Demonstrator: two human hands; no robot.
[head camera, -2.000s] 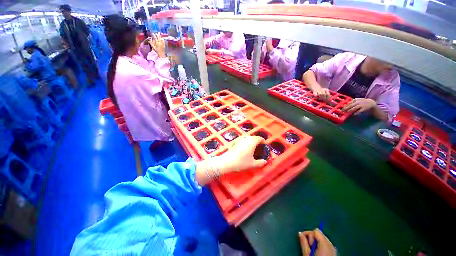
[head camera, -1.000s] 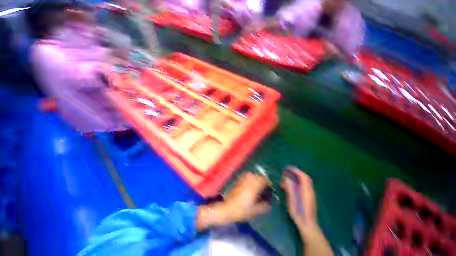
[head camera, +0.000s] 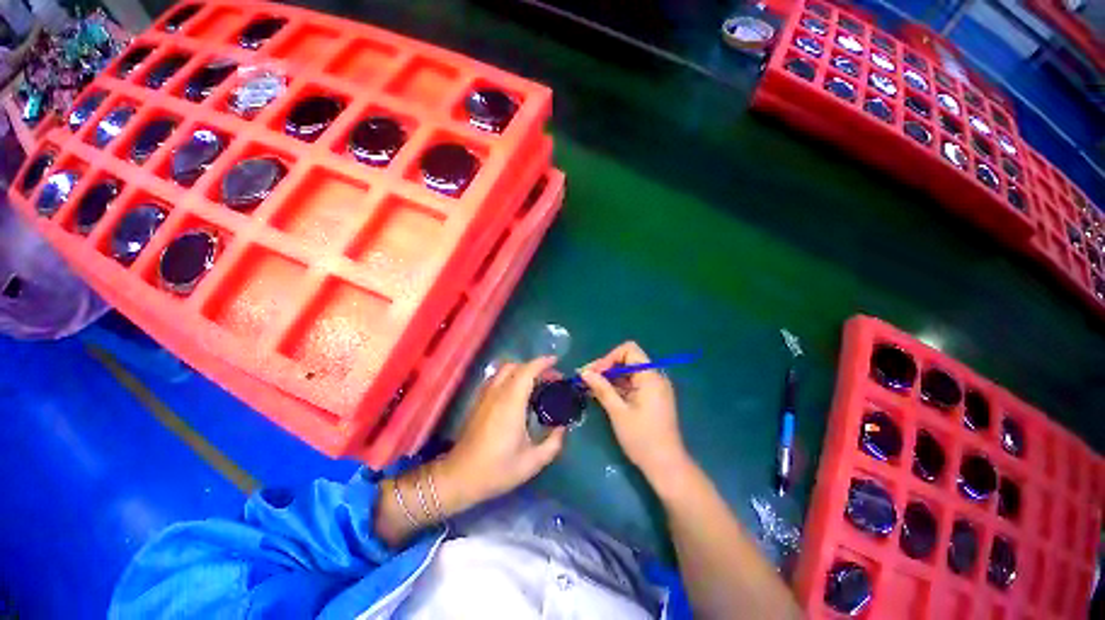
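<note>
My left hand holds a dark glossy round watch head between thumb and fingers, above the green bench. My right hand holds a thin blue tool like a pen. Its rear end points right, and its front end is at the watch head's upper right edge, partly hidden by the fingers. Stacked red-orange foam trays stand at the left, with discs in many pockets and several pockets empty near me. Another foam tray at the right holds discs in its left columns.
A black and blue pen or screwdriver lies beside the right tray, with crumpled clear film below it. A clear scrap lies above my hands. A pale tape roll and disc-filled red trays are across the bench.
My left hand has moved from the left tray stack to in front of me, holding a watch head. My right hand has come beside it with the blue tool. The view has turned down and right.
</note>
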